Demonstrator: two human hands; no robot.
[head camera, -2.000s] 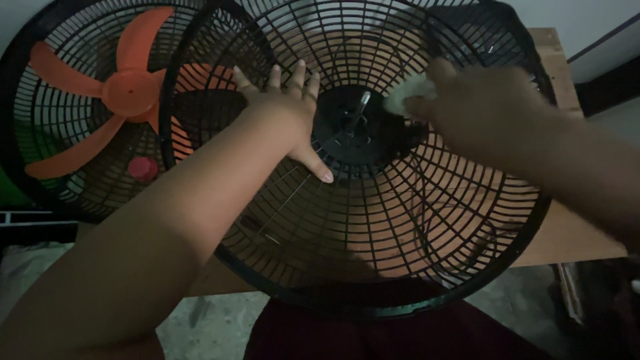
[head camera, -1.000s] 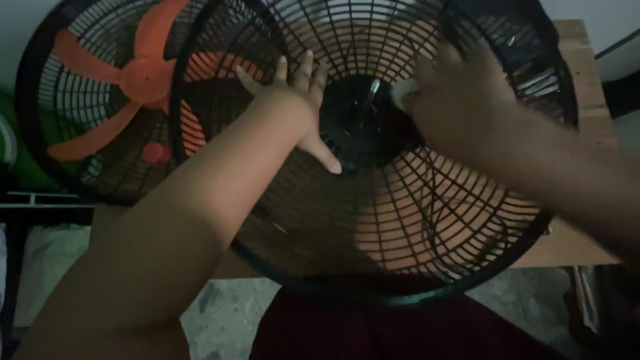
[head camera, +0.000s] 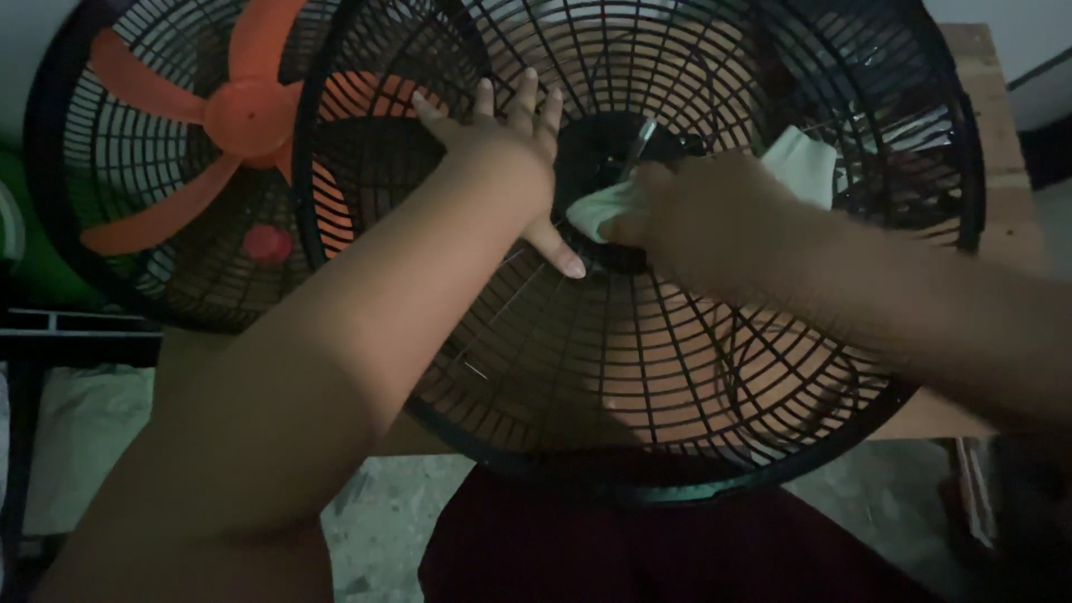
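A black plastic fan grille (head camera: 620, 360) with a dark central hub (head camera: 586, 155) lies in front of me. My left hand (head camera: 507, 163) rests palm down on it, fingers spread, left of the hub. With a pale cloth (head camera: 607, 209) in its grip, my right hand (head camera: 712, 218) is at the hub's right side, slightly blurred. A metal shaft (head camera: 641, 142) stands up from the hub between my hands. At the left, an orange fan blade assembly (head camera: 251, 117) sits in another black grille (head camera: 109, 209), partly under the near grille.
Beneath the grilles is a wooden table (head camera: 1005, 201). A red round cap (head camera: 268, 244) lies at the left grille. Shiny clear plastic (head camera: 900, 134) shows through the mesh at upper right. A green object (head camera: 42, 251) stands at the far left, above a pale bag (head camera: 88, 435).
My right hand has moved down and left from where it was a second ago, and more of the cloth now shows. My left hand stays spread on the grille.
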